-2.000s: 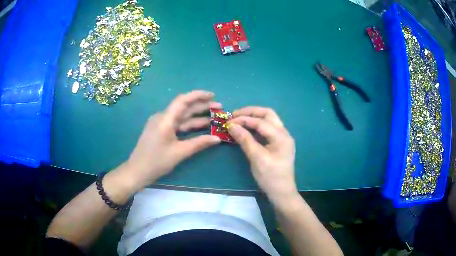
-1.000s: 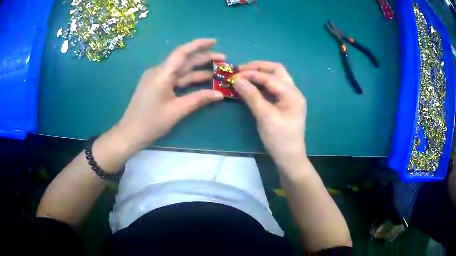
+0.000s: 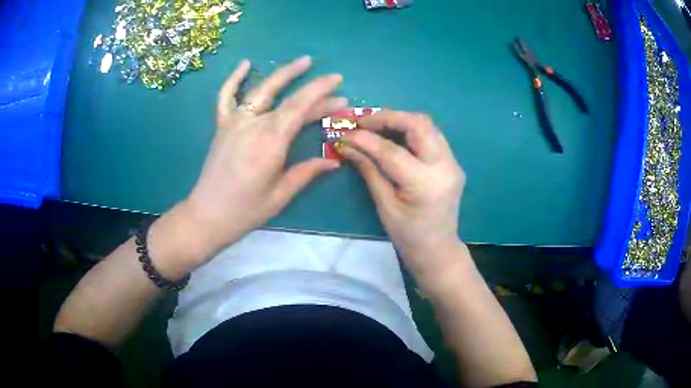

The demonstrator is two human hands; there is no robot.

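A red circuit board (image 3: 331, 135) with white and gold spots lies on the green mat between my hands. My left hand (image 3: 254, 144) is at its left edge, thumb at the lower left corner and a finger near the upper edge, the other fingers spread. My right hand (image 3: 413, 170) is over the board's right part, thumb and index fingertip pinched on a tiny gold part (image 3: 339, 145) at the board's surface. The fingers hide the board's right side.
A gold-silver heap (image 3: 168, 38) lies upper left beside a blue tray (image 3: 30, 114). Open pliers (image 3: 547, 91) lie at right. A full blue tray (image 3: 617, 167) stands far right, a small red board (image 3: 598, 21) near it. Another red board (image 3: 386, 4) is cut off at the top.
Over two seconds the view has tilted, so the bench things sit higher in the picture. My left fingers have spread wider and lifted, showing a ring. My right hand stays pinched over the board.
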